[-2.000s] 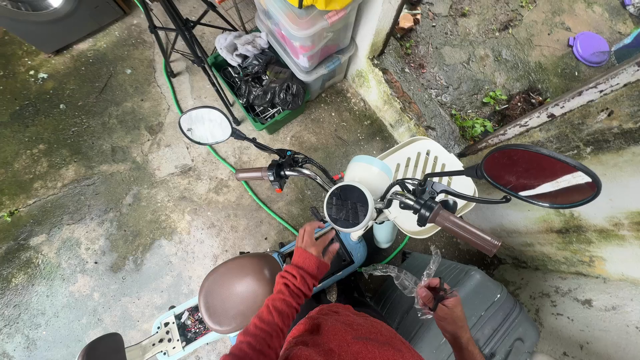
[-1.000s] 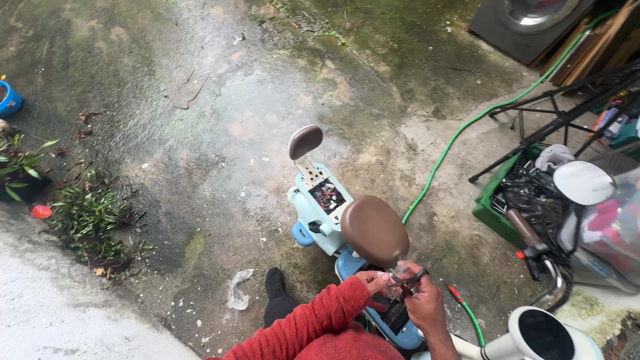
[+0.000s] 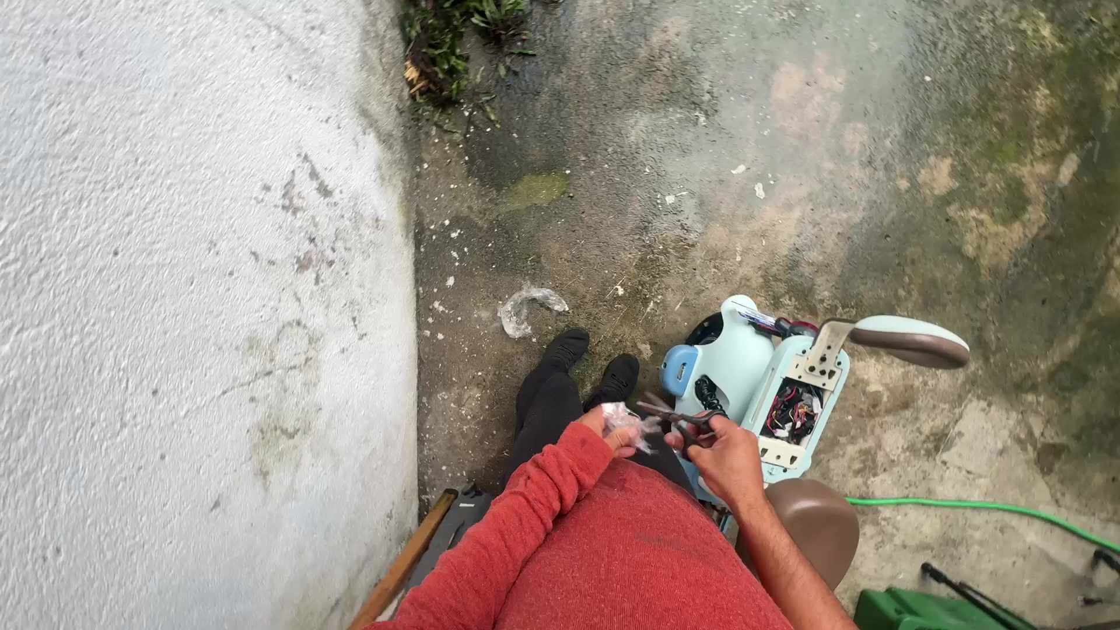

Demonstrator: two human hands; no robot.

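My left hand (image 3: 605,430) holds a crumpled piece of clear plastic wrap (image 3: 628,423) in front of my red top. In my right hand (image 3: 719,453) is a pair of dark-handled scissors (image 3: 682,415), its blades pointing left toward the plastic. Just beyond my right hand stands a light blue scooter (image 3: 731,359), with an open compartment of wires (image 3: 792,411), a brown seat (image 3: 814,529) and a backrest pad (image 3: 910,341). Another piece of clear plastic (image 3: 528,308) lies on the ground past my shoes.
A rough white wall (image 3: 201,262) runs along the left. Plants (image 3: 446,44) grow at its far end. A wooden bar (image 3: 407,560) leans low by the wall. A green hose (image 3: 980,504) crosses the concrete at right, near a green crate (image 3: 919,610).
The view has swung far to the left, from the handlebars to the scooter's rear and the wall. The plastic, in my right hand two seconds ago, is now in my left; my right holds scissors.
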